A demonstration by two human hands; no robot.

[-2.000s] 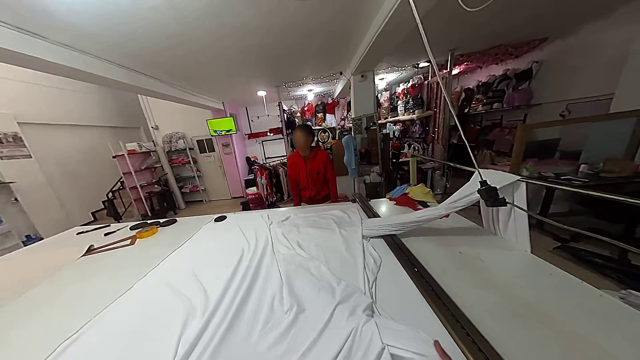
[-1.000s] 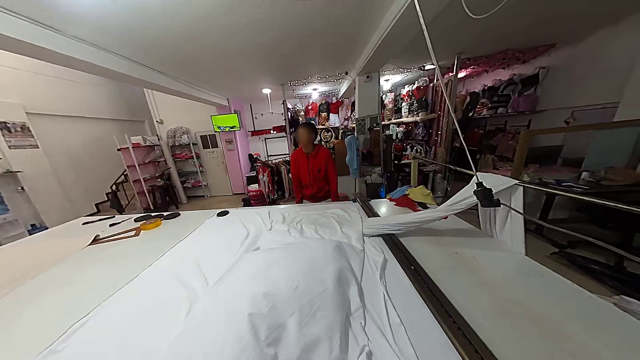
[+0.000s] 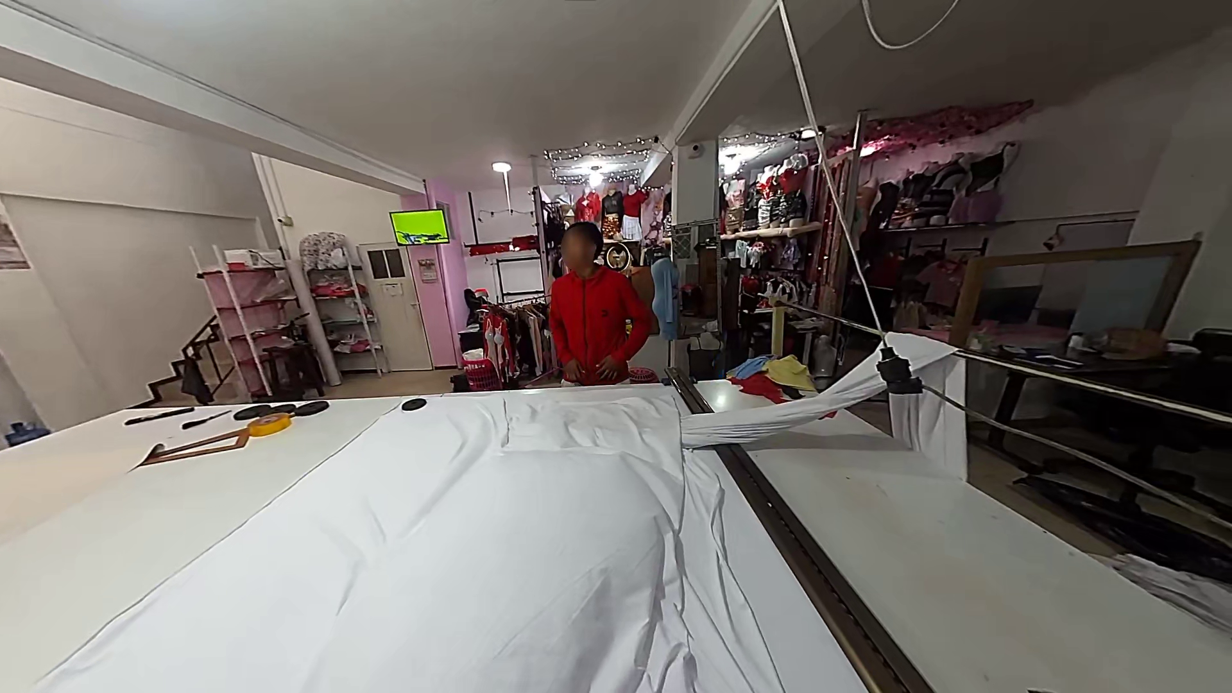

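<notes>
White fabric (image 3: 500,539) lies spread over the table, puffed up in a broad bulge at the near middle and creased toward the metal rail (image 3: 818,568) on its right. From its far right corner a twisted length of the cloth (image 3: 789,422) crosses the rail and rises to a rod, where it hangs down beside a black plug connector (image 3: 897,371) on a cord. Neither my left hand nor my right hand is in view.
Yellow tape (image 3: 269,424), black discs (image 3: 313,409) and a wooden frame-like piece (image 3: 197,449) lie at the far left of the table (image 3: 87,539). A person in a red jacket (image 3: 599,322) stands behind the far edge. Coloured cloths (image 3: 789,373) lie right of the rail.
The near part of the white fabric has puffed up from a flatter, creased lay. Fingers seen at the lower right edge two seconds ago have gone out of view.
</notes>
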